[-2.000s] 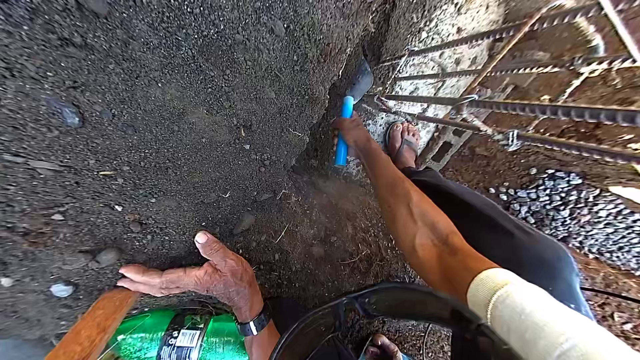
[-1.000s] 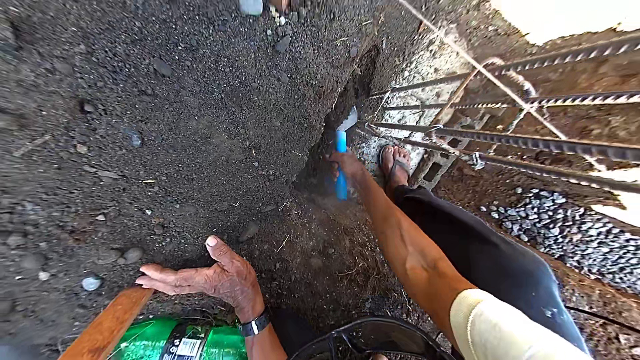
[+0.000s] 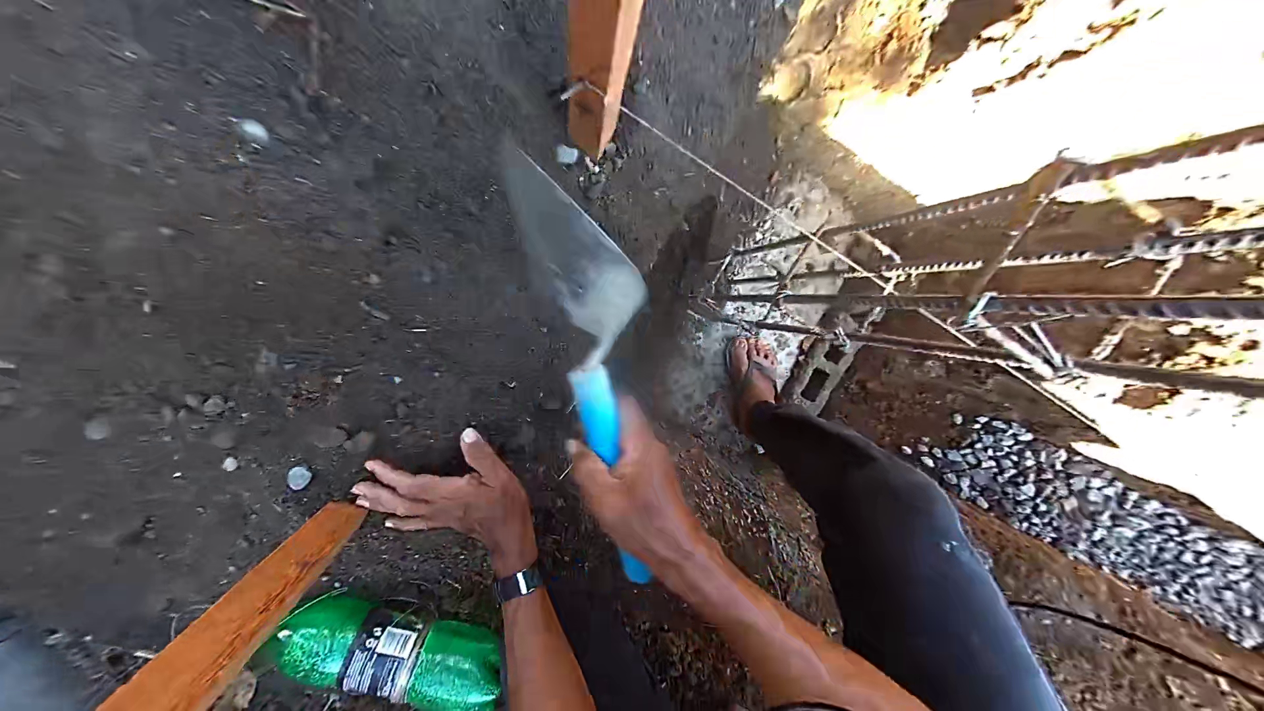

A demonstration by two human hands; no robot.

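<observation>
My right hand grips the blue handle of a pointed mason's trowel. The metal blade, blurred, is over dark soil and points up and left in the view. My left hand is spread with nothing in it, its fingertips at the end of a wooden stake. Whether they touch the wood or the soil I cannot tell. A green plastic bottle with a label lies below that hand, beside the stake.
Tied steel rebar runs across the right side, above a concrete strip and a hollow block. A string stretches from a second wooden stake. My sandaled foot is beside the block. Gravel lies lower right.
My right hand has moved the trowel left, away from the narrow trench beside the concrete strip. My left hand keeps its place by the wooden stake. The black rim below has left the view.
</observation>
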